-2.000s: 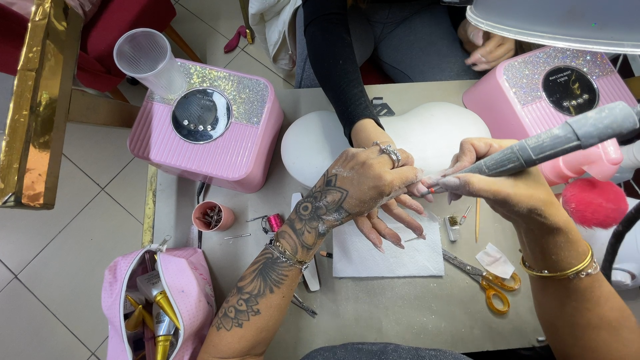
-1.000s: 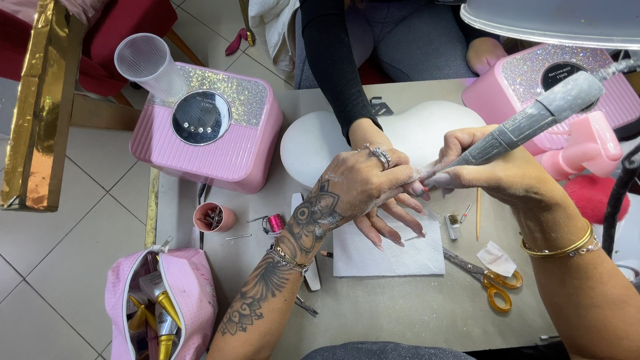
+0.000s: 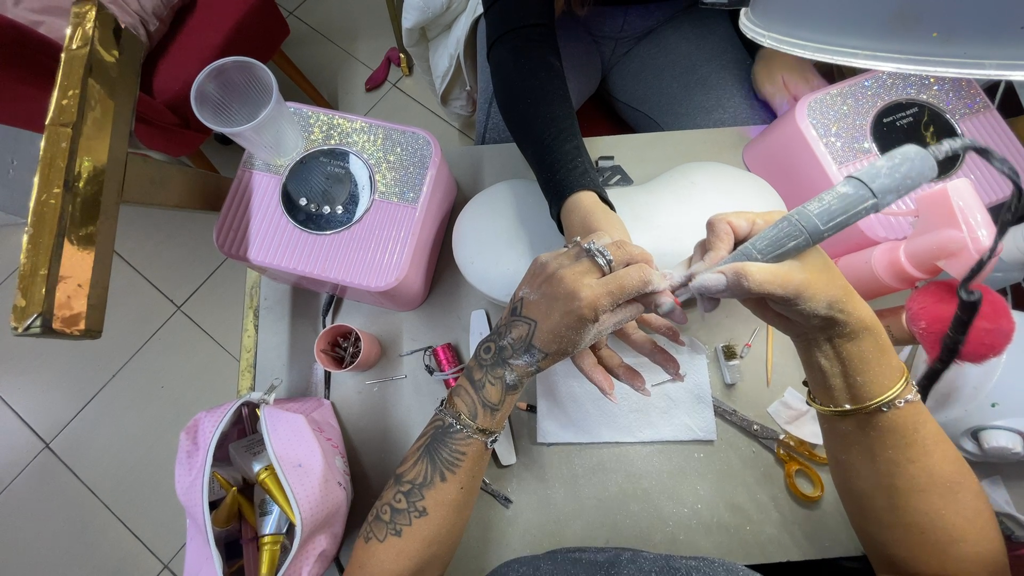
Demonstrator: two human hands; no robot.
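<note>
My left hand [image 3: 588, 292], dusty and ringed, grips a finger of another person's hand [image 3: 632, 352], whose other fingers spread over a white paper towel [image 3: 624, 416]. In my right hand [image 3: 788, 284] is a grey electric nail drill handpiece [image 3: 832, 212], tilted, its cord rising at the right. The drill's tip is at the gripped finger's nail; my fingers and dust partly hide the contact. Behind the hands lies a white hand rest [image 3: 504, 236]. A small metal bit lies on the towel under the other person's fingertips.
Pink nail lamps stand at left [image 3: 320, 264] and right [image 3: 792, 156], the left one bearing a clear plastic cup [image 3: 240, 104]. Nearby are a pink cup of bits [image 3: 347, 347], a nail file [image 3: 504, 448], orange-handled scissors [image 3: 800, 472], a pink pouch [image 3: 316, 480], a pink brush [image 3: 960, 320] and a lamp shade [image 3: 888, 32].
The handpiece's rear end has swung away from me, so the tool points more steeply than two seconds ago. My left hand still holds the other person's finger.
</note>
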